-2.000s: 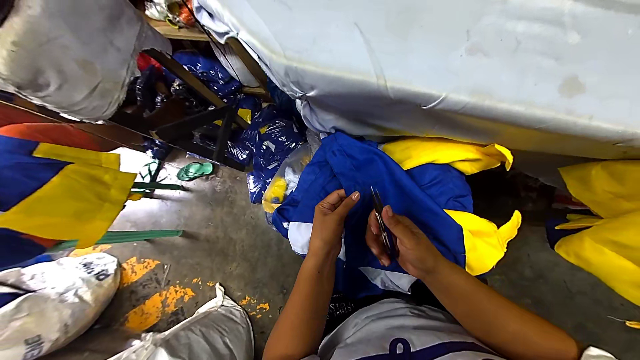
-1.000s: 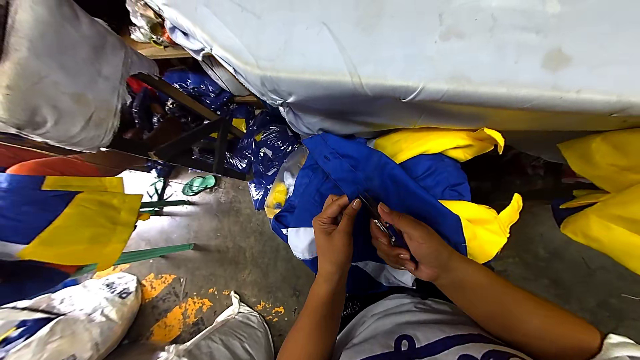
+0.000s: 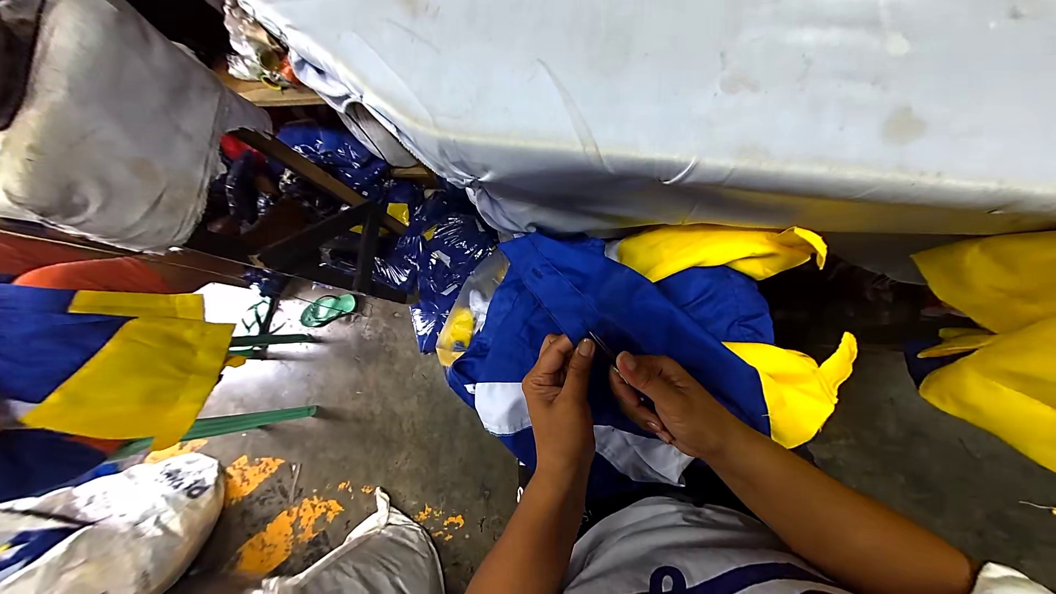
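Observation:
A blue garment point(image 3: 660, 318) with yellow and white parts lies over my lap, in front of the cloth-covered table. My left hand point(image 3: 563, 392) pinches the blue fabric between thumb and fingertips. Just to its right, my right hand point(image 3: 660, 396) is closed around a small dark metal tool point(image 3: 601, 343), perhaps thread snips; its thin tip points toward the left fingertips. The rest of the tool is hidden by the fingers. One yellow sleeve-like part point(image 3: 788, 388) hangs to the right, and another yellow part point(image 3: 709, 250) lies against the table's side.
A table under pale grey cloth point(image 3: 660, 91) spans the top. Plastic-wrapped blue items point(image 3: 450, 256) are piled beneath a dark frame. More blue and yellow garments point(image 3: 136, 355) hang at left, yellow cloth point(image 3: 990, 355) at right. White sacks point(image 3: 157, 511) and a green slipper point(image 3: 328, 309) are on the floor.
Both hands have come closer together on the blue fabric than two seconds ago, and the tool's tip now reaches the left fingertips. The garment has stayed in about the same place.

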